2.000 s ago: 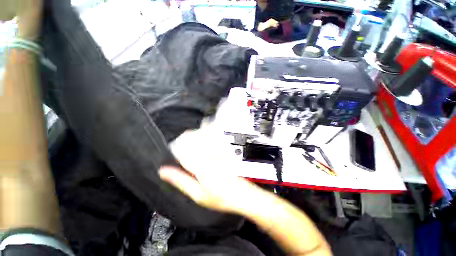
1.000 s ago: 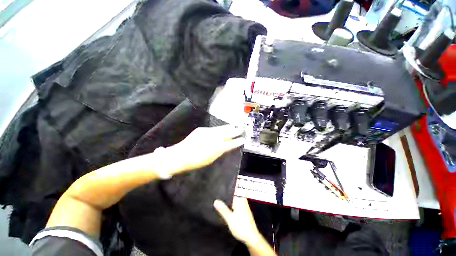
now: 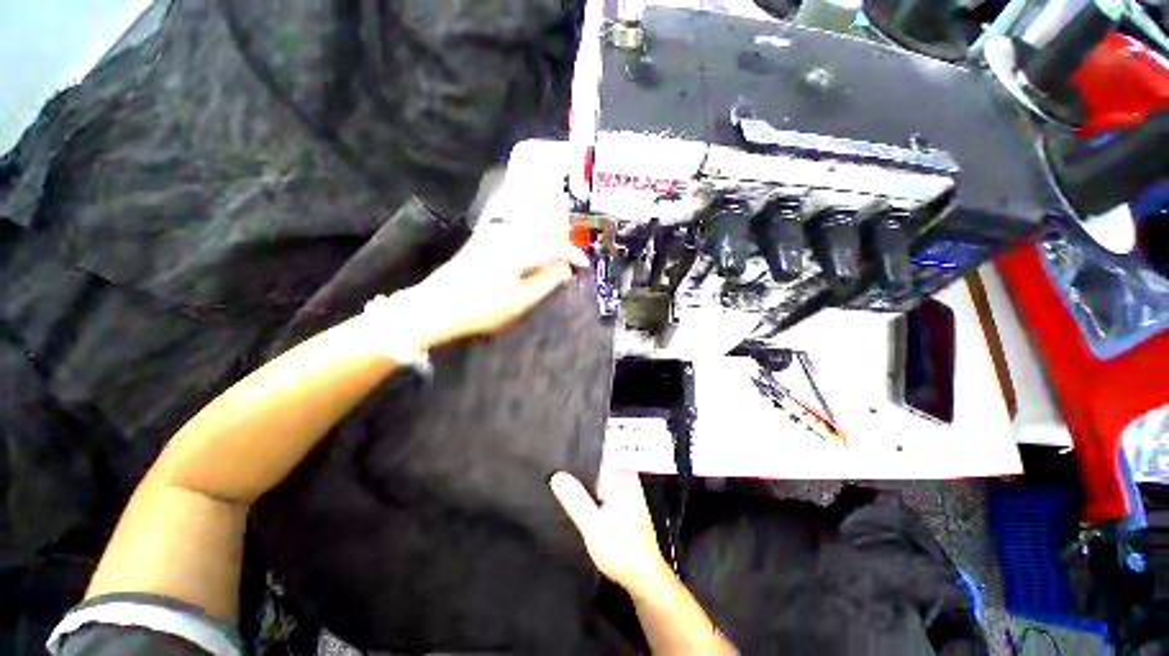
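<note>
A dark garment panel (image 3: 500, 410) lies over the table edge, its right edge running up to the needle area (image 3: 603, 276) of the overlock machine (image 3: 820, 115). My left hand (image 3: 481, 295) lies on the panel's upper part, fingertips close to the needle area beside the red-orange spot. My right hand (image 3: 622, 519) holds the panel's right edge lower down, near the table's front edge, thumb on top and fingers partly hidden. The fabric under the presser foot is too small to tell.
A large dark fabric pile (image 3: 257, 154) lies left of the machine. Snips (image 3: 801, 397) and a smartphone (image 3: 926, 361) lie on the white table (image 3: 744, 449). A red plastic frame (image 3: 1077, 372) stands at right, with a blue crate (image 3: 1045, 551) below. More dark fabric (image 3: 833, 570) hangs low at right.
Since two seconds ago, the panel has come from a raised position at left to the needle area. Over the last second both hands stay on it, while the view has shifted.
</note>
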